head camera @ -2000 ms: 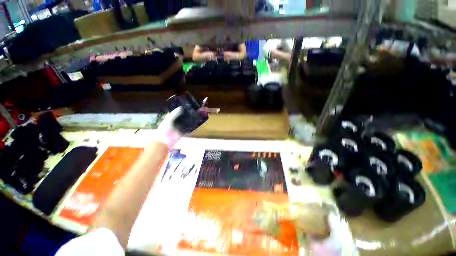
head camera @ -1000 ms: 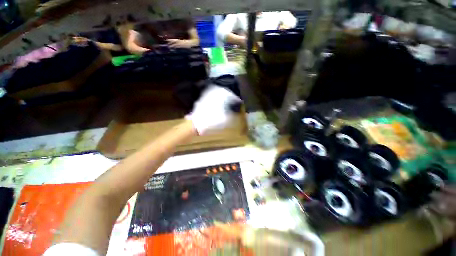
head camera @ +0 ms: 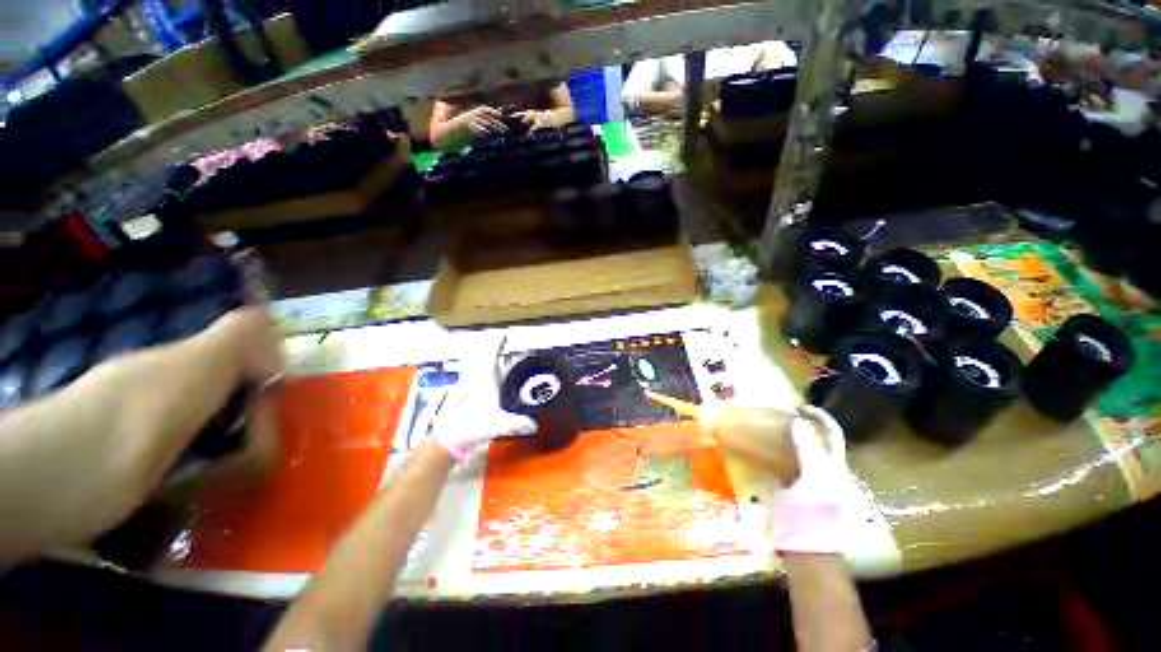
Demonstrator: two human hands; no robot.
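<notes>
My left hand (head camera: 474, 423), in a white glove, holds a black cylindrical speaker housing (head camera: 550, 433) over the printed card mat (head camera: 605, 510). The housing's open end, with a pale ring inside, faces up and towards me. Thin wires stick out on its right side. My right hand (head camera: 812, 484), also gloved, holds a tan squeeze glue bottle (head camera: 749, 433). Its narrow nozzle points left towards the housing, apart from it.
Several upright black housings (head camera: 876, 369) stand on the brown surface at right. An open cardboard tray (head camera: 567, 285) with black cylinders lies behind the mat, beside a metal post (head camera: 805, 140). Another person's hand (head camera: 140, 408) holds a tray of black parts at left. Someone works opposite.
My left hand has come back from the cardboard tray with a housing. The glue bottle, blurred before, is now raised beside it. Another person's hand and a loaded tray have appeared at left.
</notes>
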